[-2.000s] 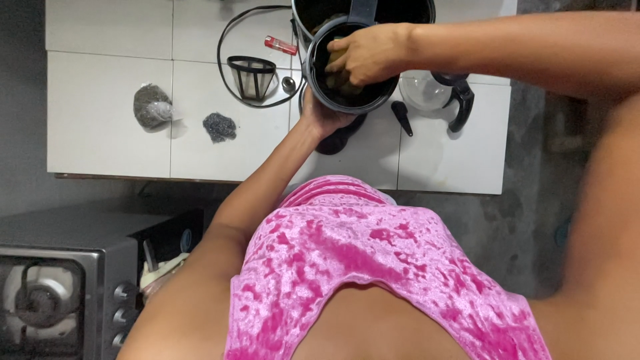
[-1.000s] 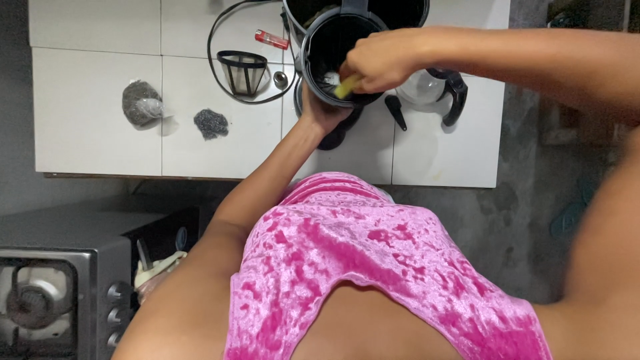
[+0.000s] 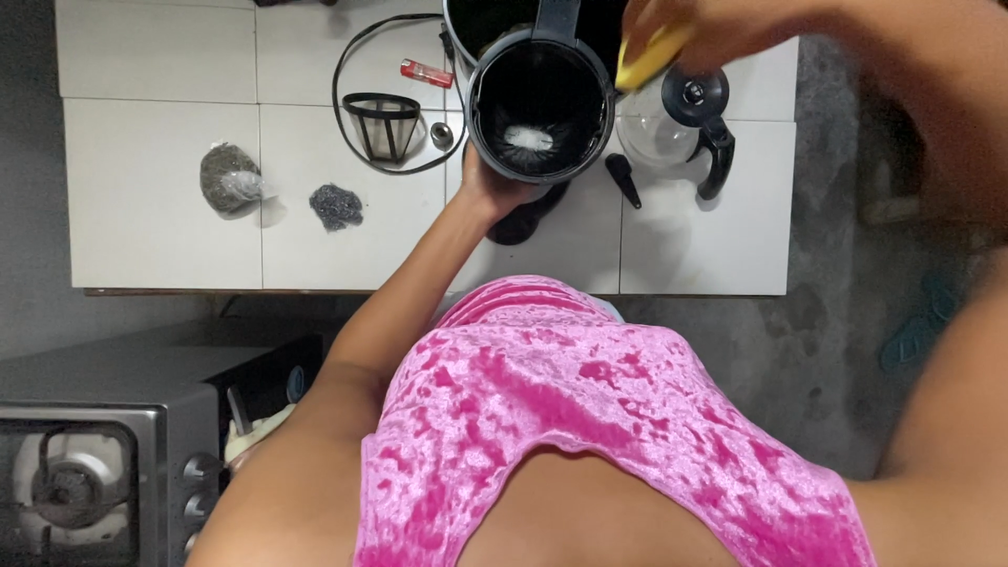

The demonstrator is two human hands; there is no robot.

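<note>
My left hand (image 3: 492, 185) supports a black round filter basket (image 3: 540, 161) from below, its open top facing the camera and a pale patch inside it. The basket is joined by a dark arm to what looks like a coffee maker's body, mostly cut off at the top. Blurred, my right hand (image 3: 669, 31) grips a yellow sponge or cloth (image 3: 652, 61) at the basket's upper right. Below that hand stands a glass coffee carafe (image 3: 654, 138) with a black lid and handle. A black scoop (image 3: 622, 177) lies between carafe and basket.
On the white tiled table (image 3: 157, 260) are a mesh coffee filter (image 3: 383, 130), a red lighter (image 3: 426, 73), a small metal piece (image 3: 442, 135), a looped black cord (image 3: 337, 87), a plastic bag of dark grounds (image 3: 228, 179) and a dark scouring pad (image 3: 336, 208). A gas stove (image 3: 79, 480) stands lower left.
My right hand has come out of the filter basket and moved to the upper right with the yellow thing in it. My left hand stays under the basket.
</note>
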